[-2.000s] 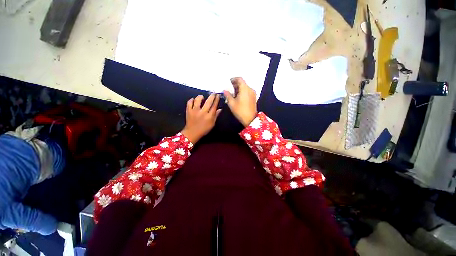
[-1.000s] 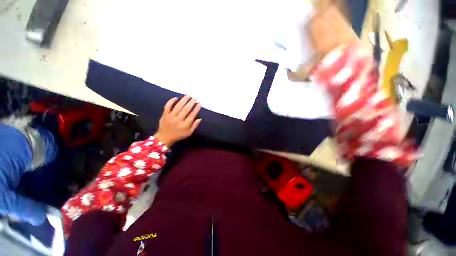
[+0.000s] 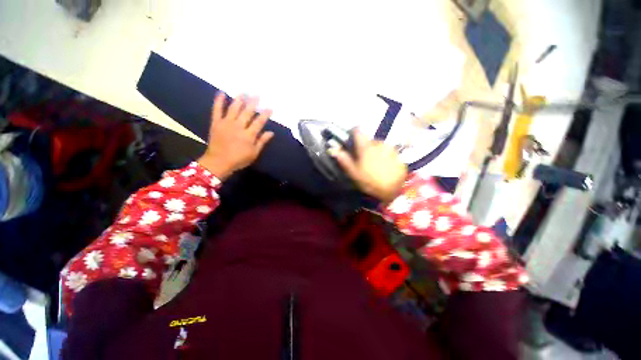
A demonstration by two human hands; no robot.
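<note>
The dark navy panel [image 3: 180, 93] lies along the table's near edge. A large white paper pattern [image 3: 281, 56] lies over its far part. My left hand [image 3: 237, 135] rests on the panel with fingers spread, holding nothing. My right hand [image 3: 374, 164] grips the steam iron [image 3: 316, 146], which sits on the panel with its silvery tip pointing left and away from me. My right hand hides much of the handle. A dark cord curves up to the right from beside my right hand.
A small dark cloth [image 3: 488, 46] lies at the far right. Long dark shears [image 3: 503, 116] and a yellow piece [image 3: 520, 137] lie on the right. A dark cylinder [image 3: 562, 177] is at the right edge. A grey block [image 3: 81, 5] is cut off at top left. Red stools [image 3: 91, 151] stand below.
My right hand reached to the far right, then came back with the iron onto the panel. My left hand moved left along the panel and lies flat. The view has shifted.
</note>
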